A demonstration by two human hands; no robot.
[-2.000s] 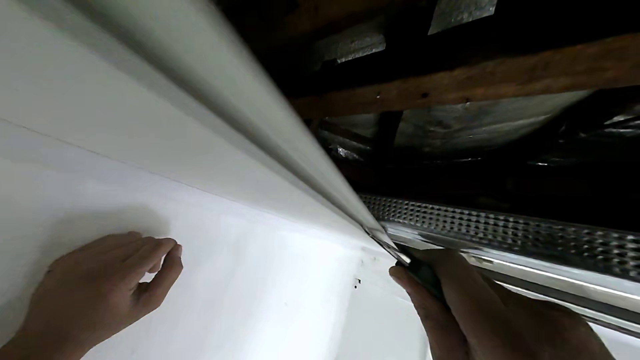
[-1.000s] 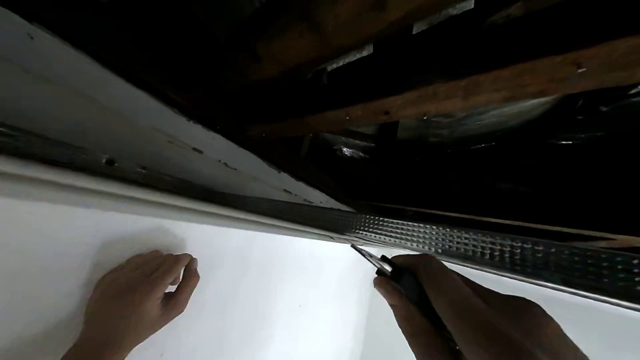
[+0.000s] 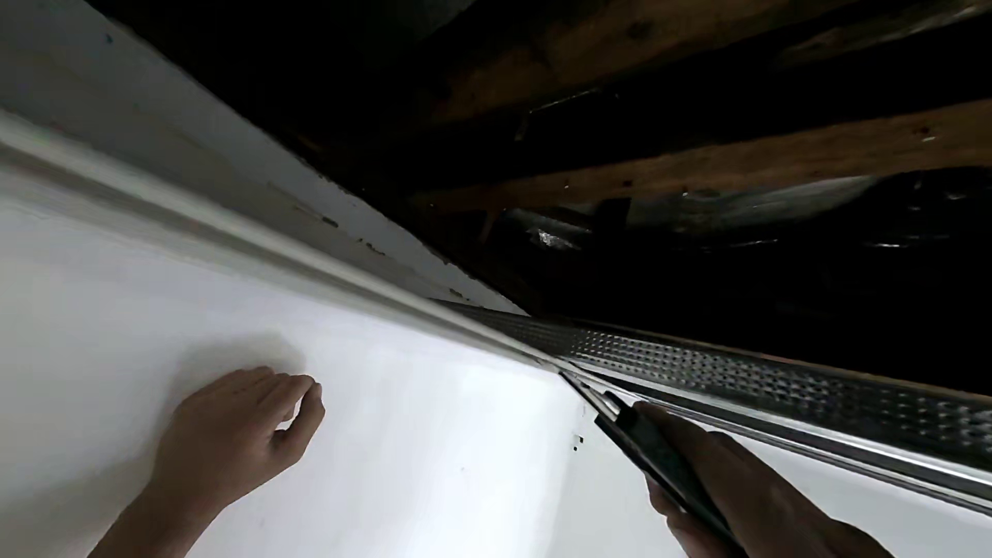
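Observation:
My right hand (image 3: 744,488) grips a dark-handled utility knife (image 3: 659,457) at the lower right. Its narrow metal blade points up and left, with the tip at a pale trim strip (image 3: 294,252) where that meets a dimpled metal channel (image 3: 682,368) near the wall corner. Whether the tip touches the strip cannot be told. My left hand (image 3: 232,442) rests against or hovers just before the white wall (image 3: 403,434) at the lower left, fingers loosely curled and holding nothing. Its shadow falls on the wall.
Above the channel are wooden beams (image 3: 736,159) in a dark roof space, with shiny sheeting behind them. A pale board (image 3: 194,139) with a rough edge runs diagonally at the upper left. Small dark marks show on the wall near the corner.
The pale strip's left part lay lower along the wall a second ago and now slants higher across the board. The knife stays near the corner in my right hand. The view has shifted.

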